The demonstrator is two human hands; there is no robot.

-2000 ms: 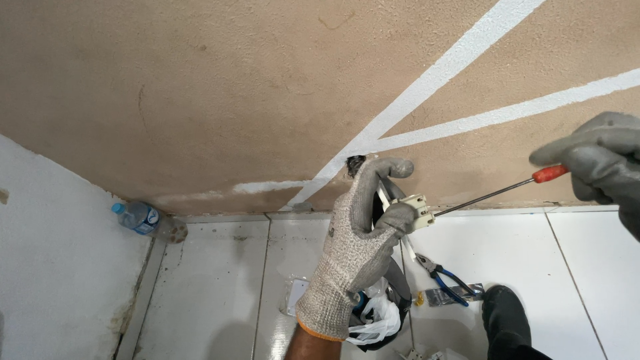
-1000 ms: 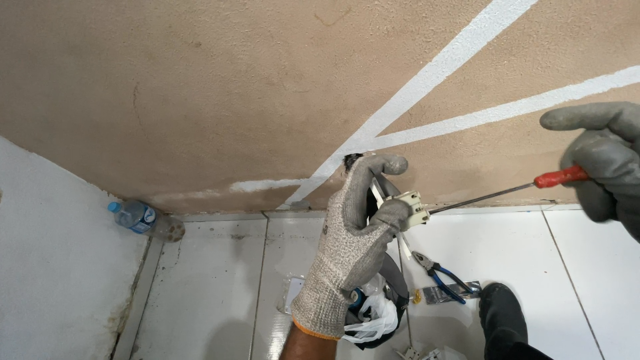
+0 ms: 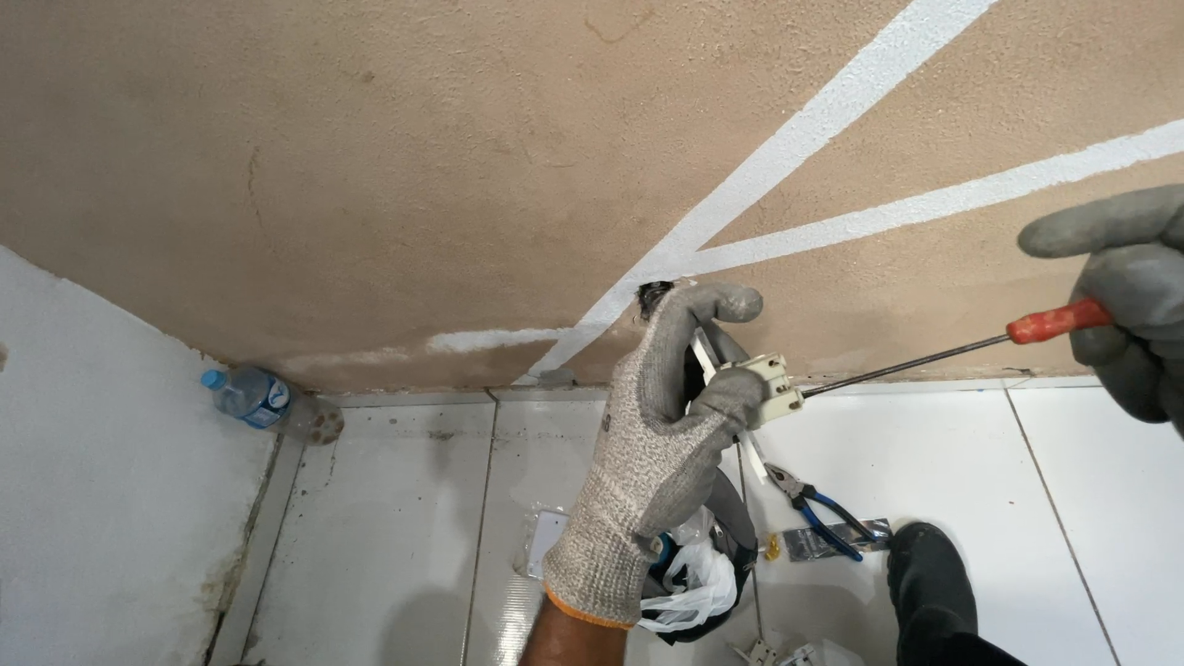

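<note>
My left hand (image 3: 666, 435), in a grey-coated knit glove, grips a cream plastic electrical module (image 3: 773, 388) with a white plate or frame (image 3: 754, 455) behind it. My gloved right hand (image 3: 1133, 296) holds the red handle of a screwdriver (image 3: 1059, 320), with one finger stretched out to the left. The screwdriver's tip meets the module's right side. A dark hole in the wall (image 3: 655, 298) shows just above my left glove. My left fingers hide part of the module and the plate.
On the tiled floor lie blue-handled pliers (image 3: 821, 513) beside a flat packet (image 3: 814, 541). A bag with white plastic (image 3: 698, 578) is below my left hand. A plastic bottle (image 3: 250, 398) lies in the left corner; a dark boot (image 3: 930, 573) stands at lower right.
My right index finger, bent near the handle two seconds ago, now stretches out above it. The screwdriver stays against the module, and my left hand has kept its hold.
</note>
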